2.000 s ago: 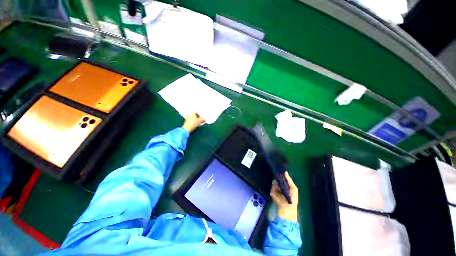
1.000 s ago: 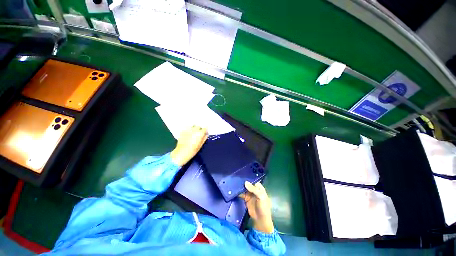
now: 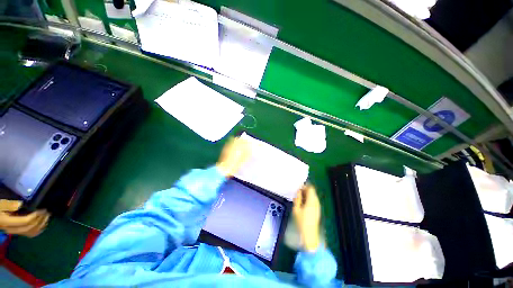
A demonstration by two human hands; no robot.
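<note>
A white sleeve (image 3: 274,169) lies over the rear pocket of the black tray (image 3: 210,238) in front of me; the dark tablet is hidden. My left hand (image 3: 233,154), blurred, is at its left end. My right hand (image 3: 307,216), also blurred, has its fingertips at its right front corner. Both appear to hold it. A bare blue-violet tablet (image 3: 239,216) lies in the front pocket, camera lenses at its right end. A loose white sheet (image 3: 201,108) lies flat behind the tray.
At left, a black tray stack (image 3: 84,154) shows two dark blue tablets. Another person's hand (image 3: 23,218) is at its front edge. At right stand black trays with white rectangles (image 3: 402,247). A crumpled white scrap (image 3: 310,135) lies by the green back panel, with papers (image 3: 180,34) hung there.
The dark tablet my hands held is no longer visible; white covers the rear pocket. Only one loose sheet shows behind. The left stack's top changed from orange to dark blue tablets, and another person's hand appeared.
</note>
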